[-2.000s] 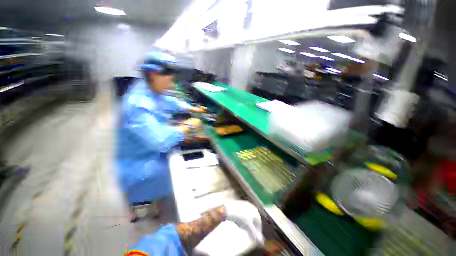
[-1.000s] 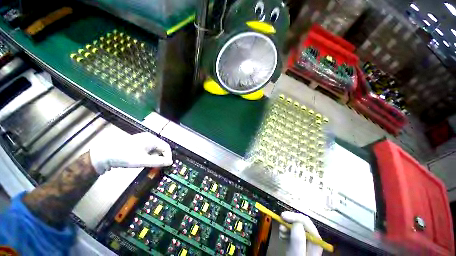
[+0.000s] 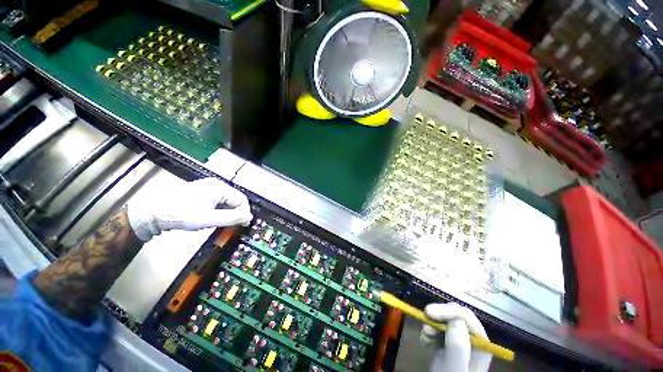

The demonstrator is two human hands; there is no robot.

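A black wave-solder pallet (image 3: 190, 347) lies in front of me with rows of small green circuit boards (image 3: 288, 290), each with a yellow block. My left hand (image 3: 190, 205), in a white glove, is at the pallet's far left corner, fingertips together at its edge; whether it grips anything is unclear. My right hand (image 3: 456, 336), also white-gloved and cut off by the bottom edge, holds a yellow stick-shaped tool (image 3: 413, 310). The tool's tip is over the pallet's right end, beside the orange clamp (image 3: 390, 338).
The conveyor (image 3: 65, 156) runs at left. Behind the pallet are a metal rail (image 3: 305, 194), a penguin-shaped fan (image 3: 363, 65), a clear blister tray of yellow parts (image 3: 436, 182), another tray (image 3: 163, 76), white paper (image 3: 534, 247) and a red bin (image 3: 614, 269). Red crates (image 3: 488, 65) stand on the floor.
The view has swung from the neighbouring worker down to the pallet. Since one second ago, both hands keep nearly the same places at the pallet; the yellow tool is still held.
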